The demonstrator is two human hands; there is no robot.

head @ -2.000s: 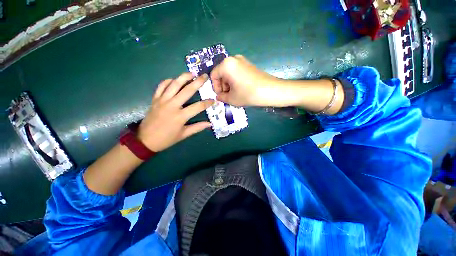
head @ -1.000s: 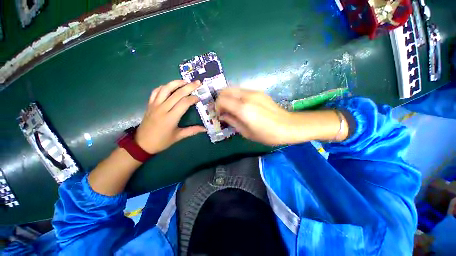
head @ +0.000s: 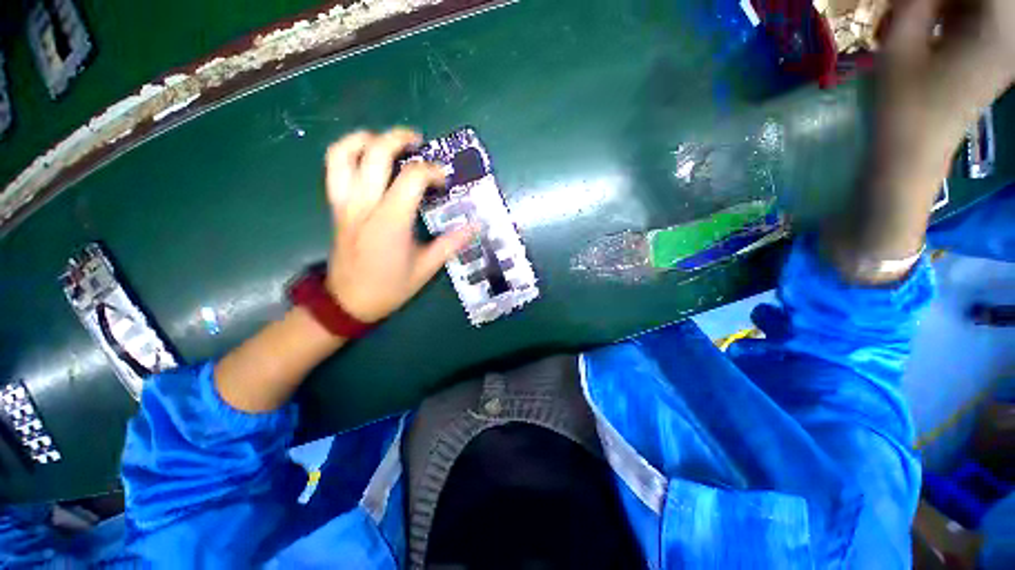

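Note:
The phone mid-frame (head: 490,262) lies on the dark green bench in front of me, with its speckled board end (head: 447,150) away from me and a black sticker on that end. A dark strip shows in its pale lower part. My left hand (head: 384,223) lies over the frame's left edge, thumb on the pale part and fingers curled near the board end; it seems to steady the frame. My right hand (head: 946,67) is blurred at the upper right edge, over the red bin (head: 804,39) area and partly cut off. Whether it holds anything cannot be seen.
A green-and-blue item (head: 712,236) lies right of the frame. Another mid-frame (head: 117,317) is at left, with small black-and-white parts (head: 28,423) beyond. The pale worn conveyor edge (head: 223,67) runs along the upper left, with frames (head: 58,45) on the belt.
My right hand has left the frame and moved to the upper right, uncovering the green-and-blue item. My left hand stays at the frame, its fingers now more curled.

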